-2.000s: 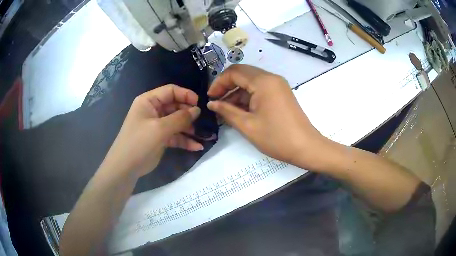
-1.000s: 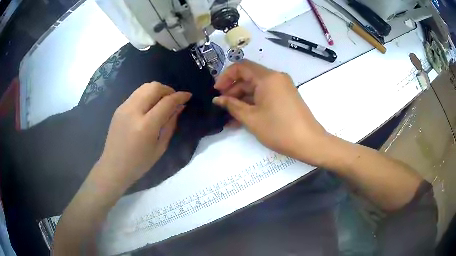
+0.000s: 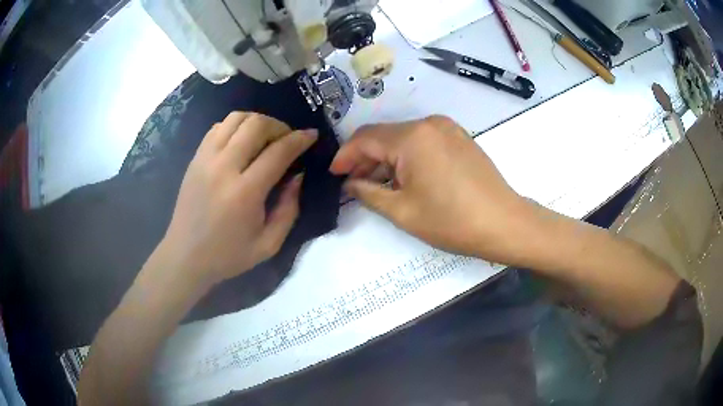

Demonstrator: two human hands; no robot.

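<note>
A large black fabric piece (image 3: 103,238) covers the left of the white table, with a see-through lace part (image 3: 154,131) at its upper edge. Its right edge runs up to the presser foot (image 3: 315,93) of the white sewing machine (image 3: 238,32). My left hand (image 3: 238,190) lies on the fabric, fingers bent, thumb and forefinger apart around a bit of the cloth. My right hand (image 3: 420,174) pinches the fabric's right edge between thumb and forefinger, just in front of the foot. The fingertips partly hide the edge.
Black thread snips (image 3: 483,73), a red pencil (image 3: 511,36), an orange-handled awl (image 3: 585,59) and a dark-handled tool (image 3: 591,28) lie right of the machine. White paper (image 3: 436,20) lies behind the snips. A printed ruler (image 3: 333,311) runs along the front edge. A cardboard box (image 3: 674,230) stands at right.
My left hand has moved away from my right hand, then forward over the fabric, its fingers opening. My right hand has shifted slightly down along the edge. The folded bit between the hands now lies flatter.
</note>
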